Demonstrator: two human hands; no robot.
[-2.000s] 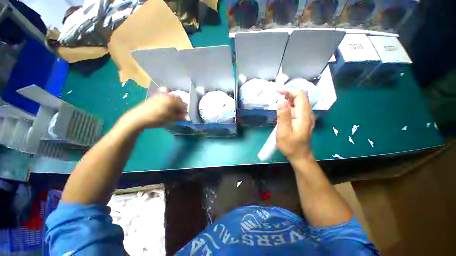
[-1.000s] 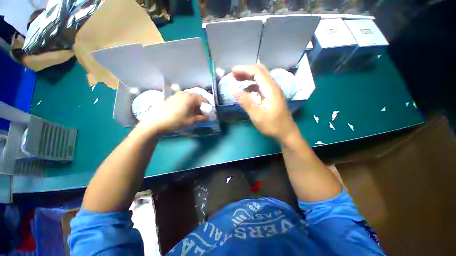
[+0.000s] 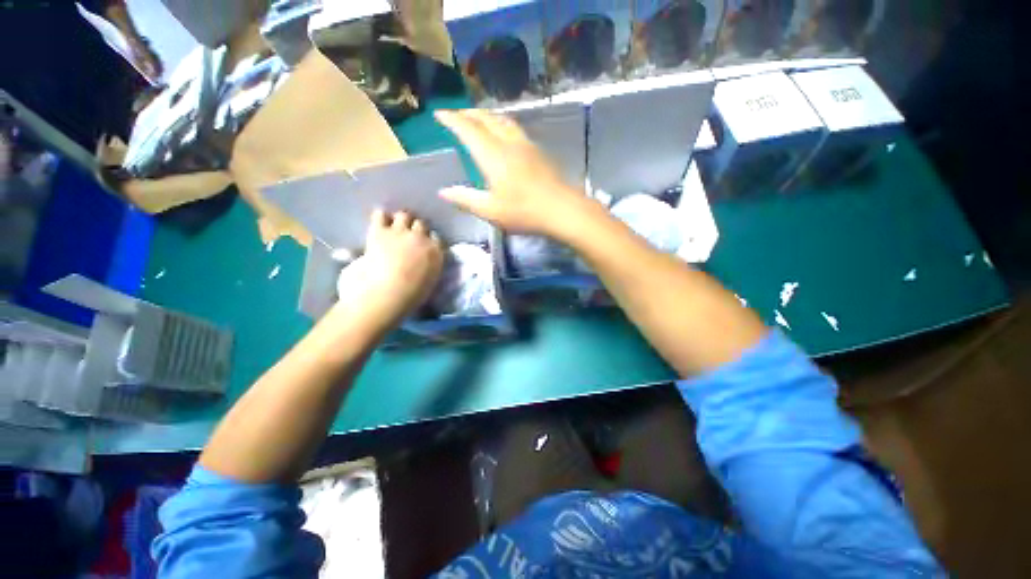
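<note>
Four retail boxes with raised lids stand side by side in front of me. The left pair (image 3: 452, 328) has its pale lids (image 3: 373, 204) upright; white wrapped round products (image 3: 466, 277) show inside. The right pair has its lid (image 3: 644, 136) upright and a wrapped round product (image 3: 647, 221) inside. My left hand (image 3: 396, 266) is over the left pair, fingertips by the lids; whether it holds anything is hidden. My right hand (image 3: 514, 181) is spread, with no item visible in it, reaching across the right pair beside the lids between the pairs.
Printed boxes (image 3: 588, 51) line the back; two closed boxes (image 3: 769, 107) stand right of the open ones. Brown sheet (image 3: 311, 124) and silvery bagged items (image 3: 204, 113) lie back left. More open boxes (image 3: 187, 351) stand at left. A white-filled carton (image 3: 345, 515) is below; white scraps (image 3: 786, 294) lie right.
My right hand has moved left and away from me to the lids, its fingers spreading; the white piece seen in it earlier no longer shows. My left hand has moved to the left pair's lids.
</note>
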